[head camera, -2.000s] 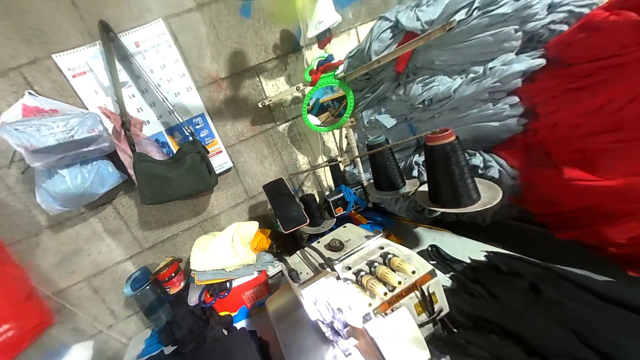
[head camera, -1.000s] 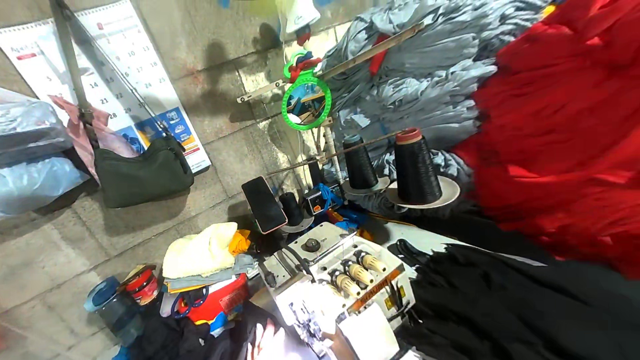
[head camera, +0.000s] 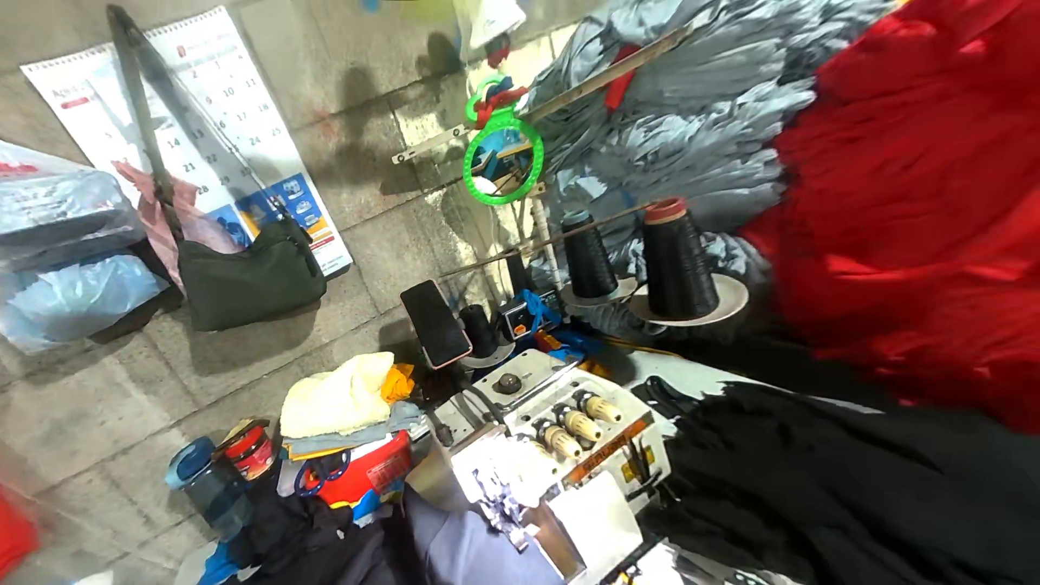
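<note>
Neither my left hand nor my right hand can be made out. An overlock sewing machine (head camera: 508,382) stands at lower centre, with cream tension knobs (head camera: 579,423) along its top and a brightly lit needle area. Grey-blue cloth (head camera: 475,540) lies just in front of it, at the bottom edge. Black cloth (head camera: 821,479) is heaped to its right, and more dark fabric (head camera: 325,544) lies to its left. Behind the machine, black thread cones (head camera: 678,264) stand on round holders. A smartphone (head camera: 436,323) leans beside a smaller black cone (head camera: 478,329).
Folded cloths (head camera: 337,398) rest on a red container (head camera: 374,471) beside a blue-tinted bottle (head camera: 213,487). A green-framed mirror (head camera: 537,154) hangs above the machine. A dark green bag (head camera: 252,280) and plastic bags (head camera: 69,236) hang on the left wall. Grey and red fabric (head camera: 910,203) piles up at right.
A brightly lit hand, seen at the bottom edge left of the machine one second ago, is out of sight. Grey-blue cloth now shows there.
</note>
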